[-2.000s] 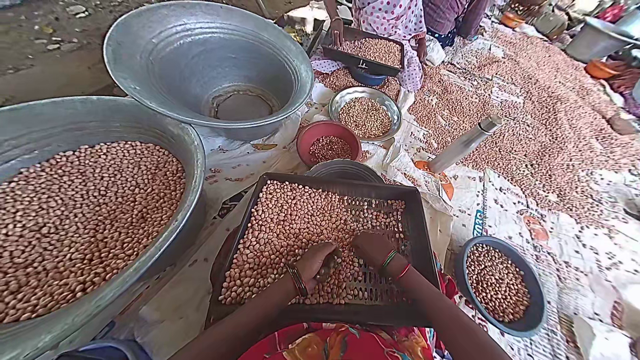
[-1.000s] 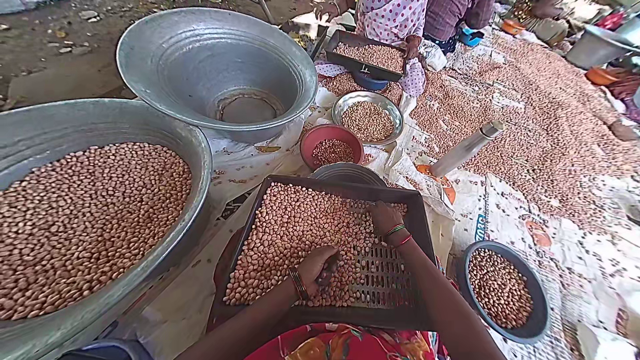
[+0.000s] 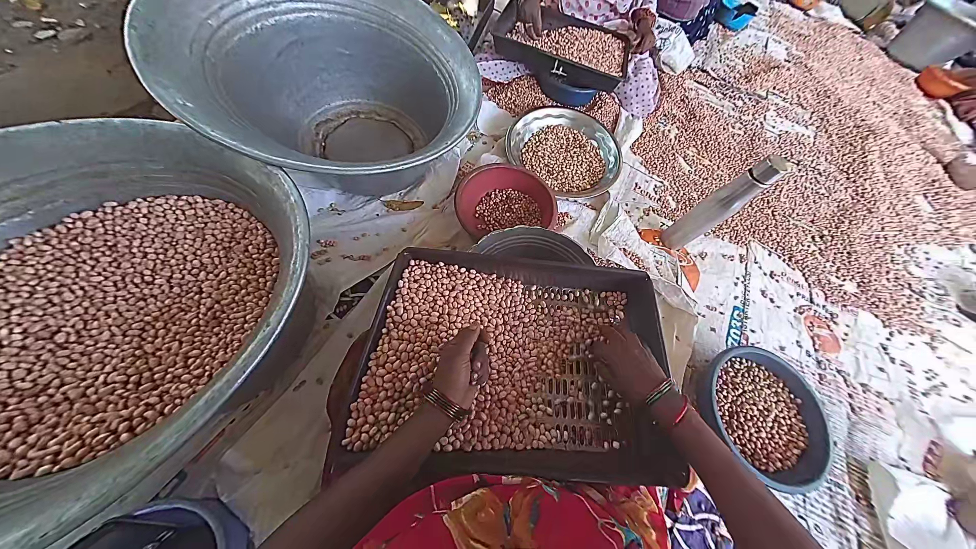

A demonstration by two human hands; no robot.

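Note:
A dark rectangular sieve tray (image 3: 660, 320) with a slotted bottom lies over my lap, its left and middle covered with shelled peanuts (image 3: 427, 320). My left hand (image 3: 462, 366) rests on the peanuts near the middle, fingers curled; whether nuts are inside them is hidden. At the tray's right side, my right hand (image 3: 625, 361) touches the slotted bottom and scattered nuts, its fingertips partly hidden. Bangles circle both wrists. To the left stands a large metal basin (image 3: 293, 252) of peanuts. A small grey-blue bowl (image 3: 820, 450) of nuts sits to the right.
Beyond the tray are a wide metal basin (image 3: 450, 99), a red bowl (image 3: 467, 202) and a steel bowl (image 3: 610, 152), both with nuts. A metal flask (image 3: 724, 201) stands right of them. Another person's hands are at a second tray (image 3: 560, 72). Peanuts (image 3: 823, 152) cover the sheets at right.
Two seconds ago both hands were close together low in the tray. My right hand has moved away to the right side, and my left hand has moved up the tray since one second ago.

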